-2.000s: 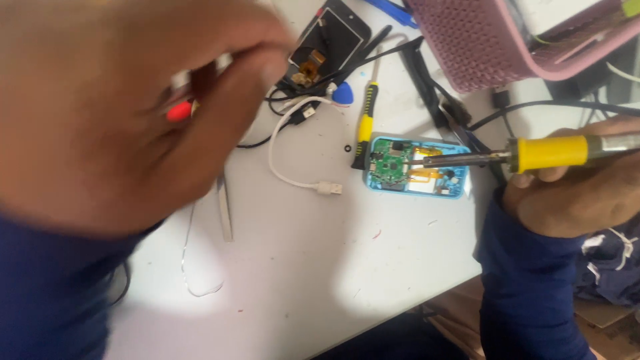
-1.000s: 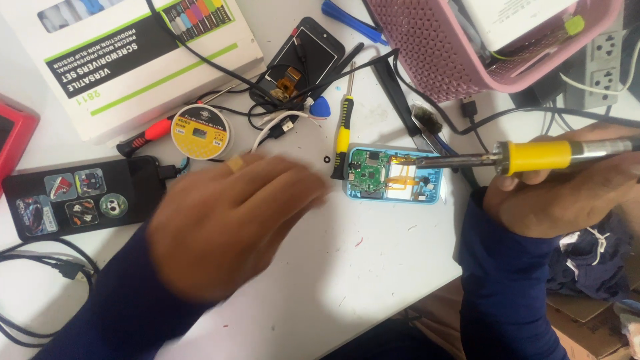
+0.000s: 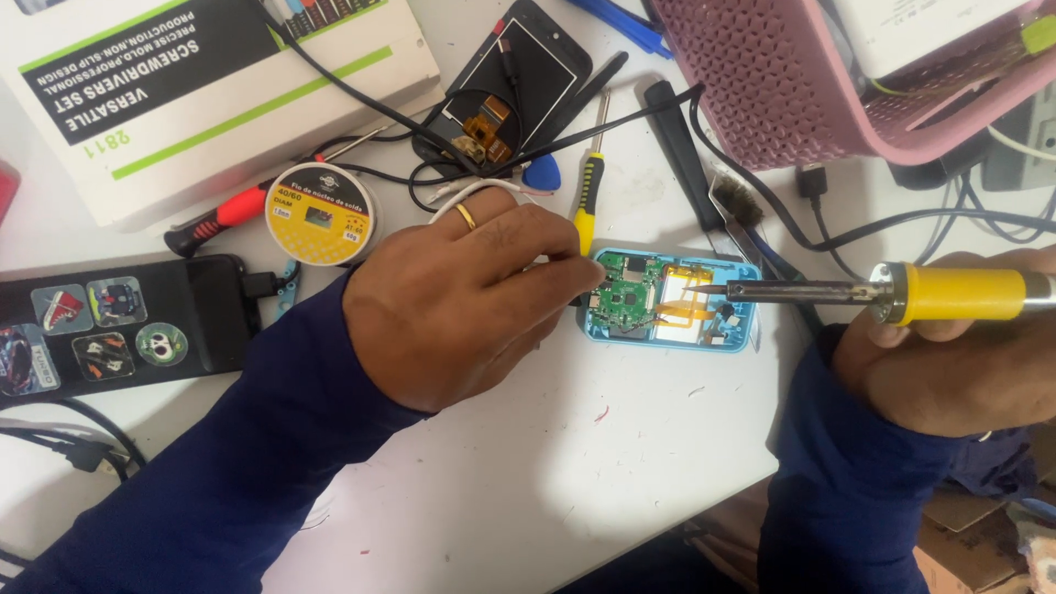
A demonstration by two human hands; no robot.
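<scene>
My right hand (image 3: 949, 363) grips a yellow-handled soldering iron (image 3: 957, 294), its tip pointing left above an opened light-blue device case (image 3: 747, 330). Inside the case lie a green circuit board (image 3: 629, 293), a white battery (image 3: 672, 330) and orange flex ribbons (image 3: 683, 312). My left hand (image 3: 487, 289), a ring on one finger, has its fingertips at the case's left edge; whether something small is between them cannot be told. A yellow-and-black screwdriver (image 3: 589, 190) lies just above the case. Behind my left hand is a spool of solder (image 3: 322, 216).
A screwdriver set box (image 3: 247, 124), a red-and-black screwdriver (image 3: 227, 210) and a phone with stickers (image 3: 206, 330) lie left. A display panel (image 3: 528, 82), blue pick (image 3: 542, 173), brush (image 3: 737, 200) and pink basket (image 3: 767, 91) are at the back. Black cables (image 3: 610, 124) cross the table.
My left hand has come down from the upper left and moved right to the case's left edge. The soldering iron remains in my right hand over the case. The view has shifted.
</scene>
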